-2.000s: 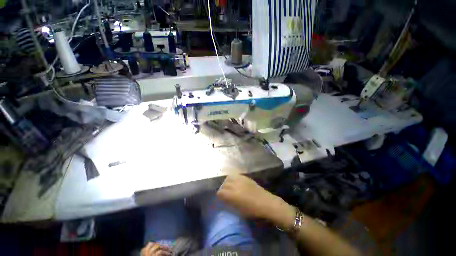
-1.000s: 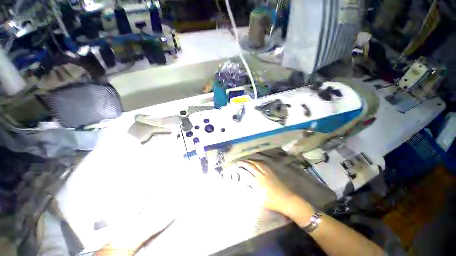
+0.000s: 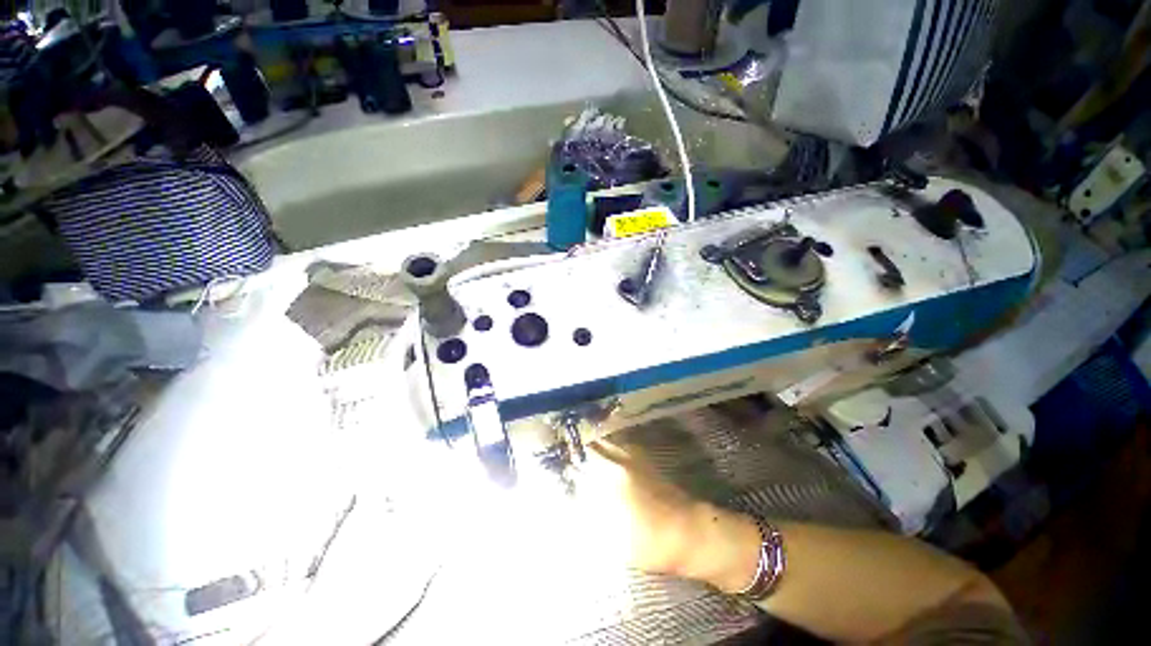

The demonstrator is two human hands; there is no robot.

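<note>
The long white sewing machine head (image 3: 707, 303) with a blue stripe lies across the middle. Striped grey-brown cloth (image 3: 757, 461) lies under its arm and towards the front, bleached white near the needle. My right hand (image 3: 637, 511) is on this cloth beside the needle area, palm down; its fingers are lost in glare, so its grip cannot be told. The metal presser parts (image 3: 568, 442) are close by its fingertips. Faint outlines in the glare at lower left may be my left hand or forearm, but no fingers can be made out.
A grey cloth piece (image 3: 347, 303) lies behind the head's left end. A small dark strip (image 3: 222, 593) lies at lower left. A striped pouch (image 3: 164, 227) is at back left, a teal cone (image 3: 567, 208) behind the head, a tall striped bag (image 3: 884, 63) at back right.
The view has moved closer to the machine. My right hand went from the table's front edge to the needle area. My left hand, partly visible a second ago, is now lost in glare.
</note>
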